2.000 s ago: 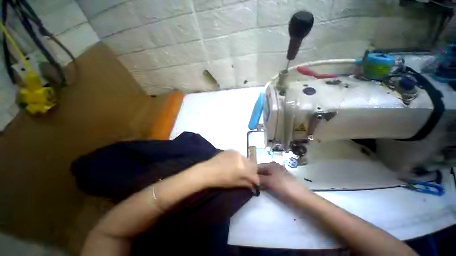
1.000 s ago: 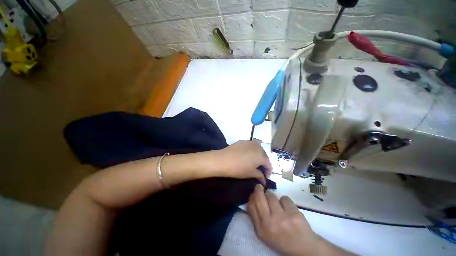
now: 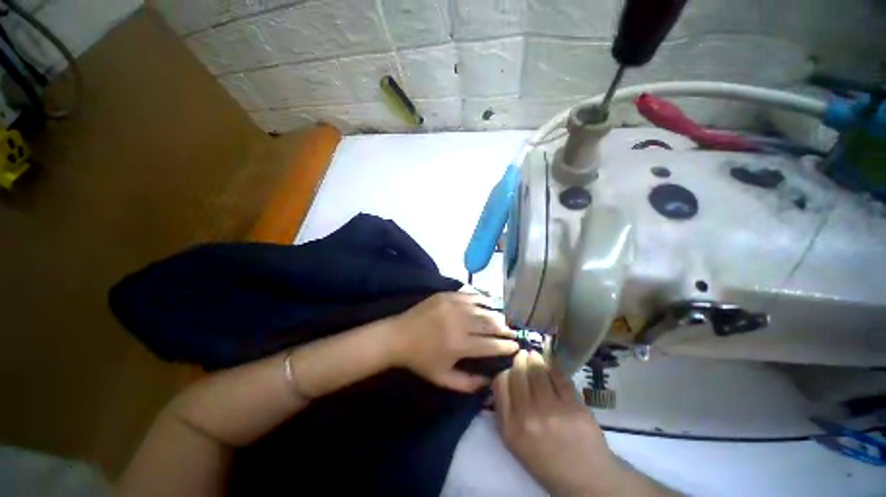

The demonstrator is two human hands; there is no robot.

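A dark navy garment (image 3: 282, 291) lies heaped on the white table and over the brown board at left. Its right edge reaches the needle area of the off-white sewing machine (image 3: 719, 233). My left hand (image 3: 449, 340) lies on the garment with fingers pressing its edge, just left of the needle. My right hand (image 3: 544, 413) has its fingertips on the same edge, close in front of the presser foot. The fingertips and cloth partly hide the presser foot and needle.
A blue-handled tool (image 3: 493, 221) stands beside the machine head. A dark-handled screwdriver (image 3: 643, 29) stands upright on top, near a red-handled tool (image 3: 690, 124). A yellow-green cutter (image 3: 401, 100) is by the wall. Blue-handled snips (image 3: 855, 442) lie at right. A brown board (image 3: 126, 194) stands at left.
Both hands have brought the garment's edge to the needle area, and my left hand now lies flatter on the cloth. The view has moved closer to the machine since the first frame.
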